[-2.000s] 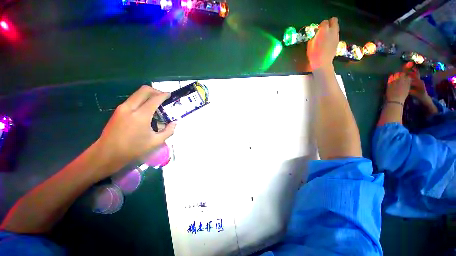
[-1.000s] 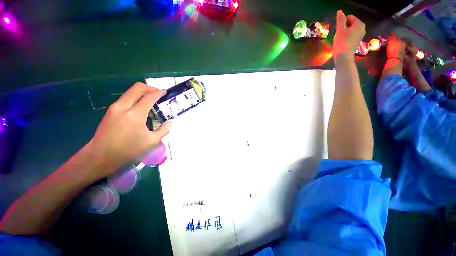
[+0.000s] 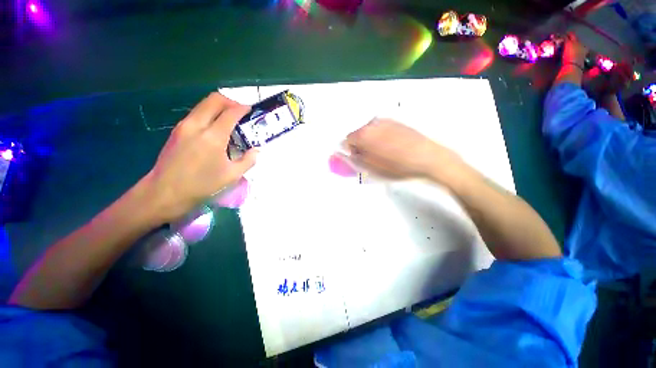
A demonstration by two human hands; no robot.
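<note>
My left hand (image 3: 201, 151) grips an unlit dark oblong unit (image 3: 270, 123) with a white middle and a yellowish rounded end, tilted above the upper left of the white sheet (image 3: 316, 215). My right hand (image 3: 385, 147) is over the middle of the sheet, slightly blurred, with its fingertips at a pink round disc (image 3: 343, 165). The disc shows just below the fingers; the exact hold is hidden. More pink, clear-edged discs (image 3: 165, 251) lie in an overlapping row left of the sheet, partly behind my left hand.
Glowing units (image 3: 462, 24) stand in a line along the far right. Another lit unit (image 3: 8, 154) is at the left edge. A neighbouring person in a blue sleeve (image 3: 604, 180) reaches to the line at the right. Blue handwriting marks the sheet's lower left.
My right hand has come back from the far line to the middle of the sheet, and a pink disc now shows at its fingertips. My left hand still holds the unit.
</note>
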